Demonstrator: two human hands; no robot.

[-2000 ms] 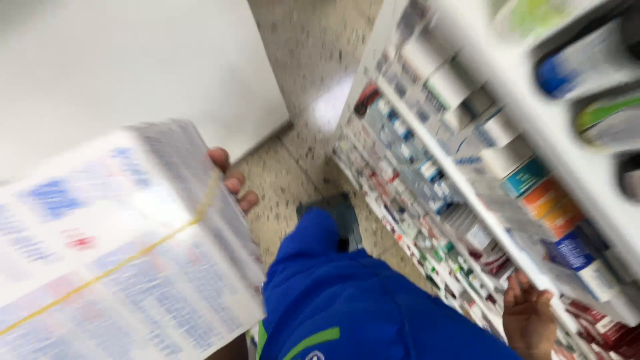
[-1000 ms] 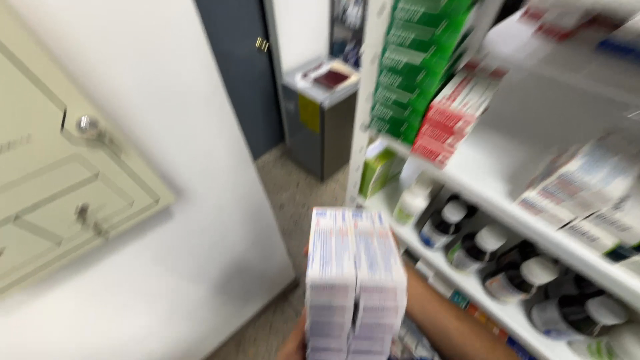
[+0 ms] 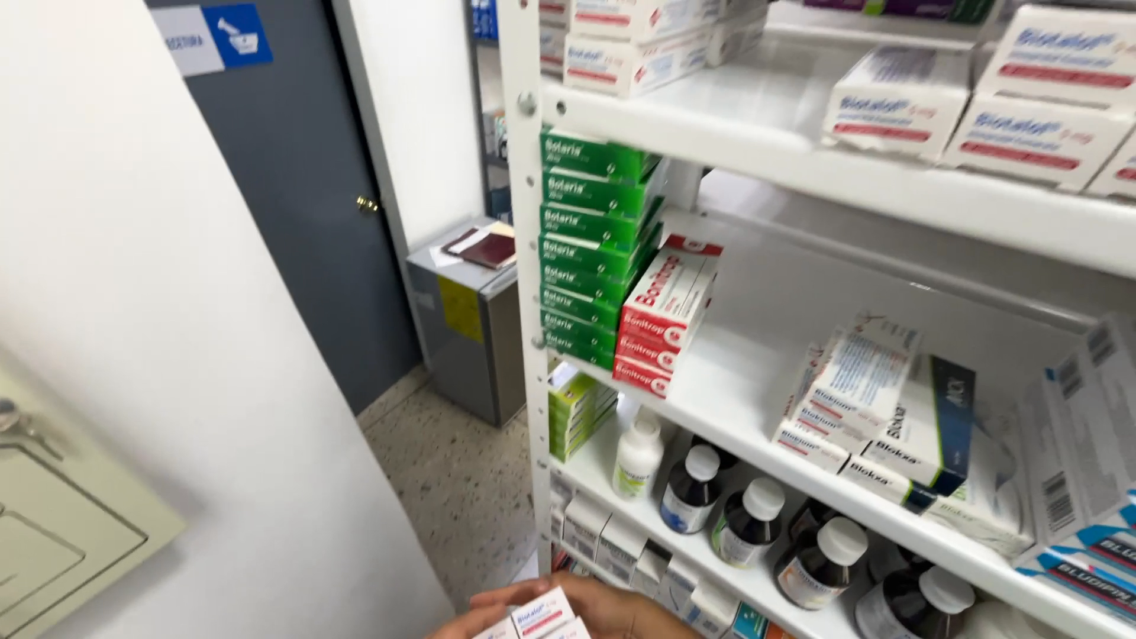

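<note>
Several small white medicine boxes (image 3: 541, 614) with blue and red print show at the bottom edge, cut off by the frame. My left hand (image 3: 472, 619) is against their left side, and my right hand (image 3: 617, 608) wraps behind them and along their right. Most of both hands is out of view. Similar white boxes (image 3: 896, 106) stand on the upper shelf at the right. Below it, a stack of green boxes (image 3: 590, 248) stands beside red and white boxes (image 3: 666, 319) on the middle shelf.
A white metal shelf post (image 3: 524, 266) rises beside the stacks. Capped dark bottles (image 3: 750, 524) stand lower down. At the left are a white wall (image 3: 222, 355) and a beige panel (image 3: 71, 532) with keys. Behind are a grey door (image 3: 293, 177) and a small grey cabinet (image 3: 479, 355).
My right hand, earlier by the shelves, has joined my left at the white boxes. The boxes sat higher in view a second ago. The view has swung up toward the shelves.
</note>
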